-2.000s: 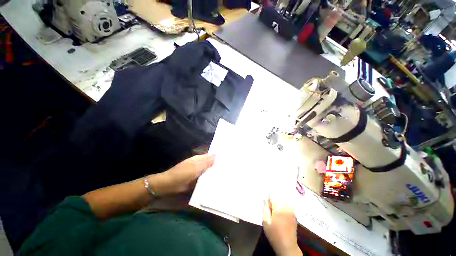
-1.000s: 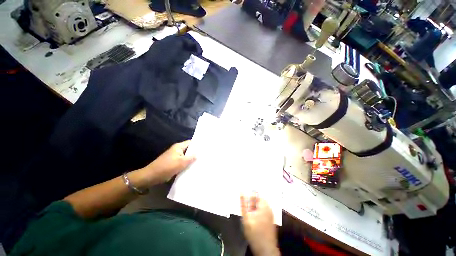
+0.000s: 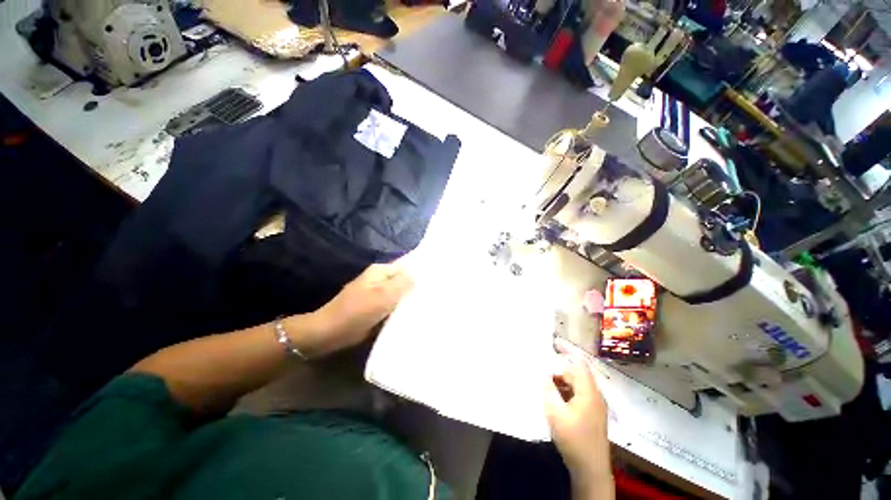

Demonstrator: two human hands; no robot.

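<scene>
A plain white paper pad lies over the front of the machine table, strongly overexposed. My left hand holds its left edge. My right hand is at its right edge, thumb and fingers around the edge; the fingertips are partly lost in glare. A dark garment lies beyond my left arm, with a small whitish label on it. No pen can be made out.
The cream sewing machine with black straps stands at right. A smartphone with a red-orange screen lies on its bed. A dark grey board is behind. An older machine stands at upper left.
Since one second ago, my right hand has moved right to the pad's edge and my left hand slightly right. The pad has shifted right. Earlier, the camera view turned a little.
</scene>
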